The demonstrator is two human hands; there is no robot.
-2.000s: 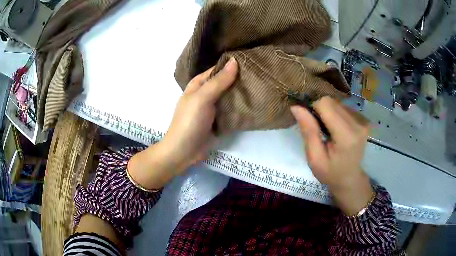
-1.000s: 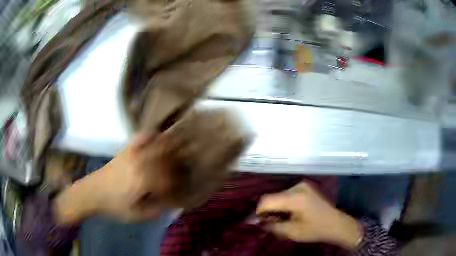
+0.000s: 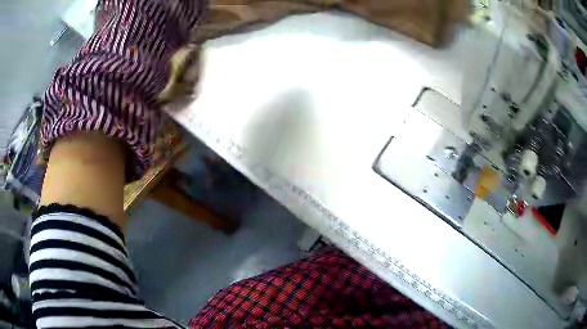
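Note:
Brown corduroy cloth (image 3: 399, 16) lies along the top edge of the picture, at the far side of the white table (image 3: 360, 71), partly cut off. A small bunched tan piece (image 3: 182, 72) shows at the table's left edge, beside the patterned sleeve of my left arm. My left arm reaches up the left side and its hand is beyond the top edge, out of the picture. My right hand is not in the picture.
The sewing machine's needle plate (image 3: 444, 154) is at the right, with the yellow-brown guide block (image 3: 486, 182) and pale spools (image 3: 529, 163) beside it. A ruler strip (image 3: 380, 257) runs along the table's front edge. A wooden piece (image 3: 193, 202) is below the table at left.
The view has swung left. The cloth that was in my left hand near my lap is no longer seen there. My left arm now reaches upward, and my right hand has left the picture.

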